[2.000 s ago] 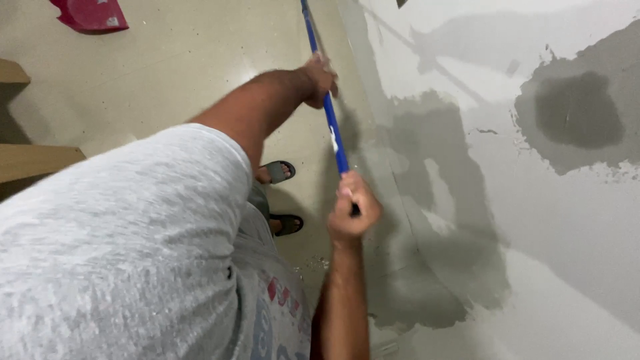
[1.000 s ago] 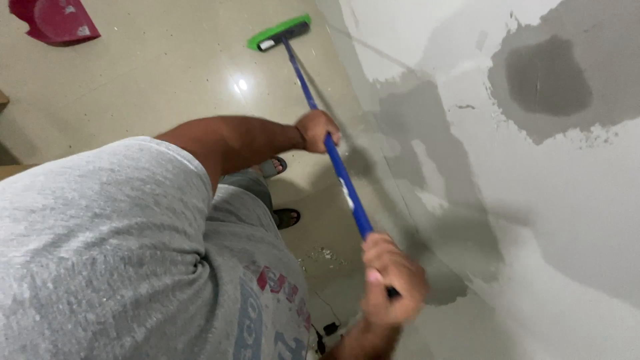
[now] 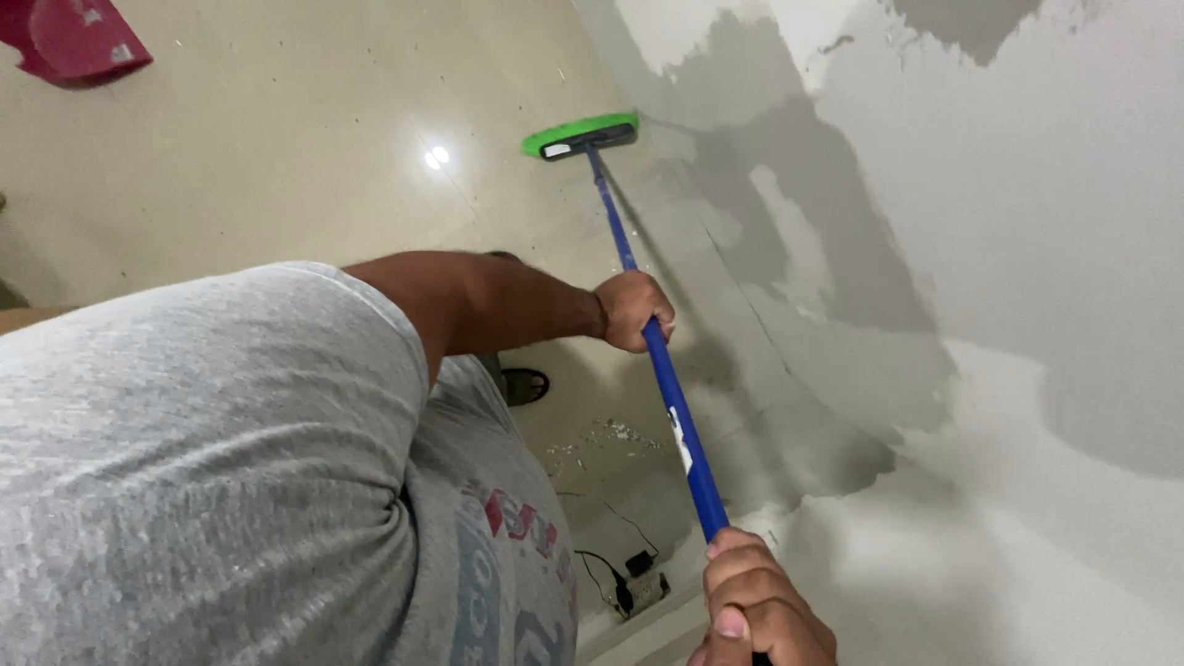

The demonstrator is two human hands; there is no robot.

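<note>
My left hand point(image 3: 636, 311) is closed around the middle of a broom's blue handle point(image 3: 686, 444). Lower in the head view, my right hand point(image 3: 768, 606) grips the same handle near its end, partly cut off by the bottom edge. The broom head point(image 3: 592, 139), black with green bristles, rests on the floor close to the foot of the wall. A torn white label is on the handle. Pale debris point(image 3: 615, 439) lies scattered on the floor between my body and the handle.
A patched grey and white wall point(image 3: 1017, 277) rises on the right. A power strip point(image 3: 647, 587) with a plug and cables lies on the floor at lower centre. A red piece point(image 3: 79, 42) lies upper left. My sandalled foot point(image 3: 525, 386) stands beside the debris.
The broom head, out of view two seconds ago, came into sight and has since moved closer to the wall and to me. My right hand is lower in the view, still on the handle.
</note>
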